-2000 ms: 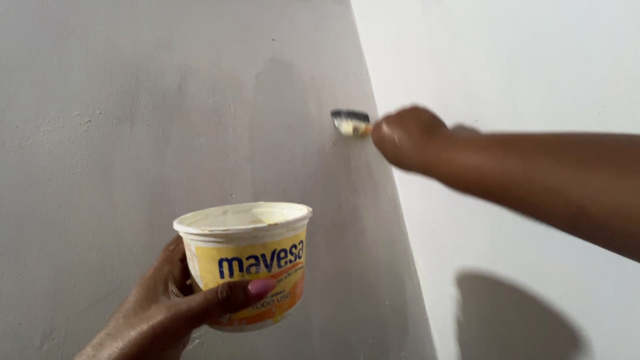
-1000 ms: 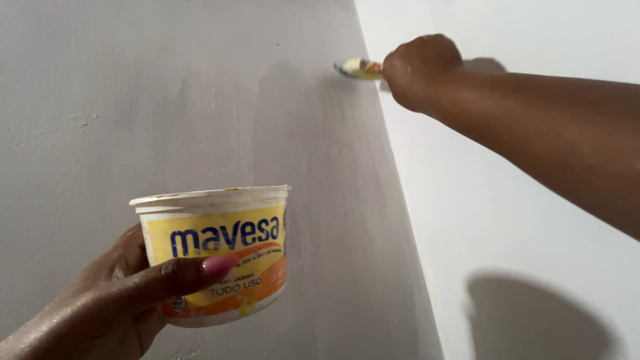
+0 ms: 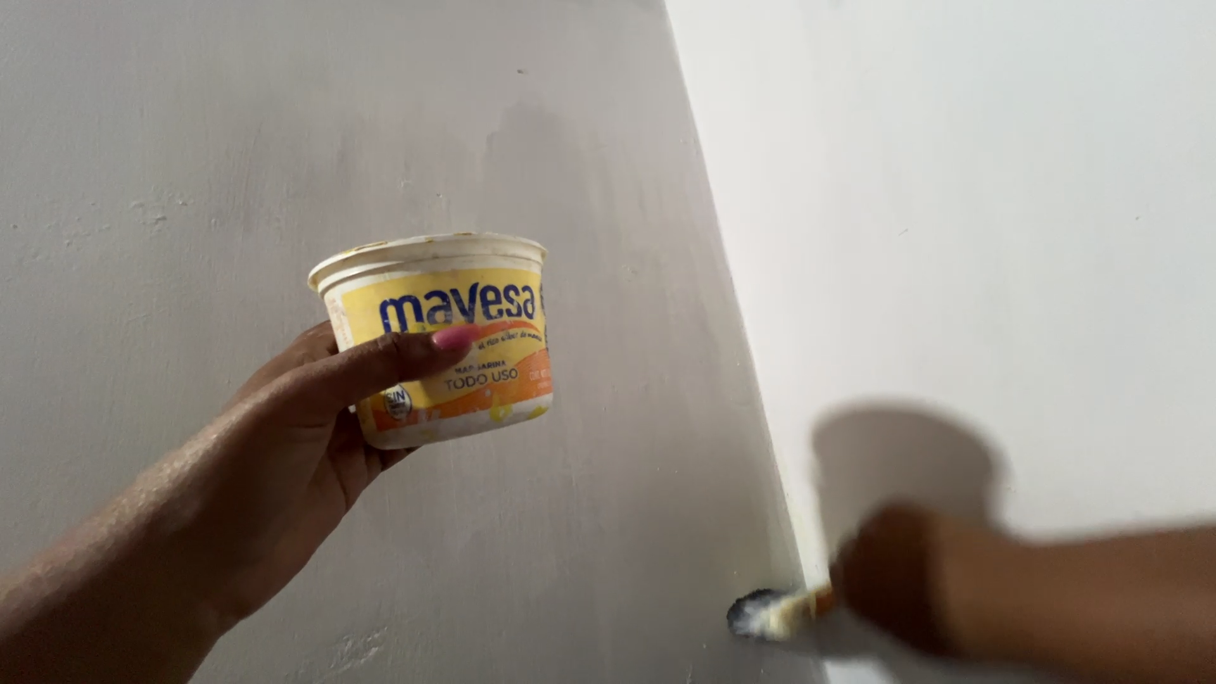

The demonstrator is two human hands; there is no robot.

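Observation:
My left hand (image 3: 313,399) grips a white Mavesa margarine tub (image 3: 456,380) with a yellow and orange label, its thumb with a pink nail across the front. The tub is seen from the side, so its contents are hidden. Lower right, my right hand (image 3: 888,575), blurred, is closed around the handle of a paintbrush (image 3: 779,613). The dark bristles, with pale paint on them, are at the grey wall (image 3: 608,494) close to the corner. Whether they touch it cannot be told for sure.
The grey wall meets a white wall (image 3: 950,237) at a slanting corner line right of the tub. Darker patches and small rough spots mark the grey wall. A rounded shadow falls on the white wall above my right hand.
My right hand has moved with the paintbrush from high by the corner to low beside it. My left hand and the tub now appear higher in view.

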